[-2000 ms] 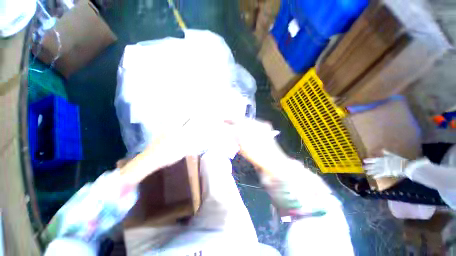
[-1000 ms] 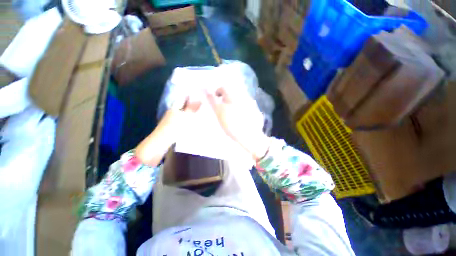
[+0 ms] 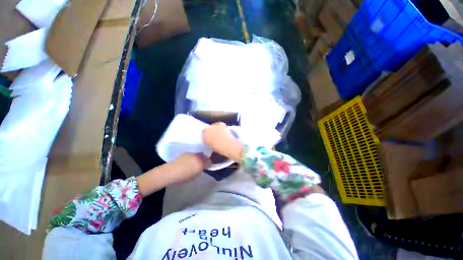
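Observation:
A white foam sheet (image 3: 178,139) is bent into a loop over a small brown carton (image 3: 216,118) in front of my lap. My left hand (image 3: 192,165) grips the sheet's lower edge at the carton's near side. My right hand (image 3: 222,140) is on the sheet just above and to the right, with its fingers around it. The hands partly hide the carton's inside. Beyond the carton, a large clear plastic bag (image 3: 292,94) holds heaped white pieces (image 3: 231,66), which look overexposed.
At left is a cardboard-covered bench (image 3: 81,137) with long white foam sheets (image 3: 30,147). At right stand a yellow crate (image 3: 353,152), a blue tote (image 3: 375,43) and stacked brown cardboard (image 3: 411,86). A brown carton (image 3: 161,23) is at the far left floor.
The flat white sheet over the carton is now bent into a loop. Both hands have come back nearer my body and closer together. The view has shifted, showing more of the bench.

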